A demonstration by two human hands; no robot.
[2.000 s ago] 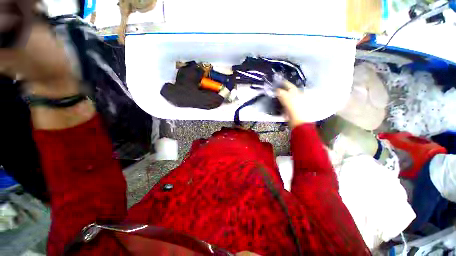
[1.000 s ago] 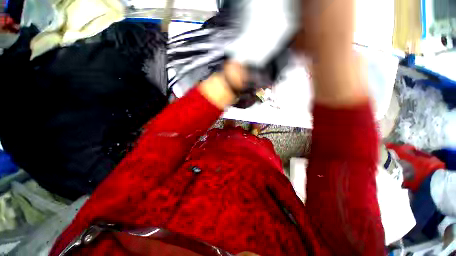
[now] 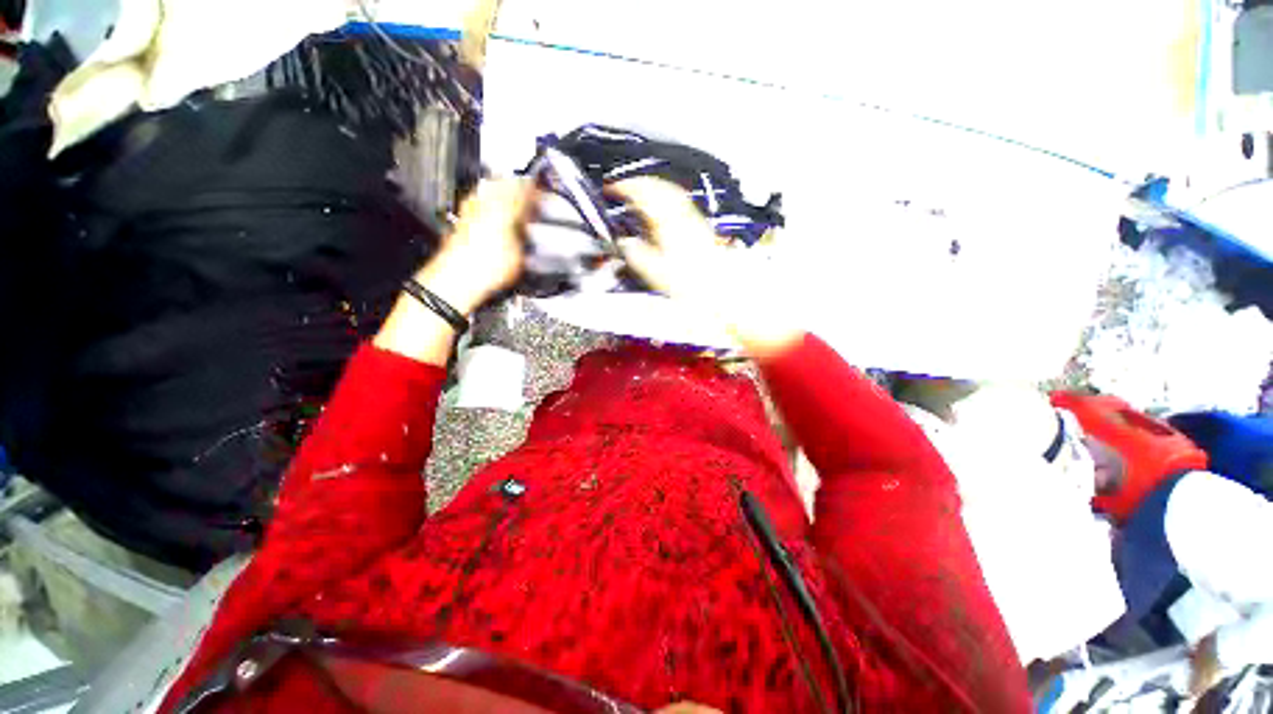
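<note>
Black-and-white striped strips (image 3: 726, 200) lie in a tangled bundle on the white table (image 3: 866, 265). My left hand (image 3: 489, 237) is at the left of the bundle with its fingers closed on part of the striped strips. My right hand (image 3: 667, 240) is just right of it, also on the strips, slightly blurred. A pale and dark striped length spans the gap between my hands. The fingertips of both hands are partly hidden or washed out.
A large black fabric bundle (image 3: 210, 321) lies at the left, with cream cloth (image 3: 182, 56) above it. At the right are a clear plastic bag (image 3: 1173, 321), white cloth (image 3: 1026, 516) and another person's red sleeve (image 3: 1138, 446).
Both hands have come down, one each side of the striped strips, which now rest lower on the table. The tray with the orange spool, seen two seconds ago, no longer shows.
</note>
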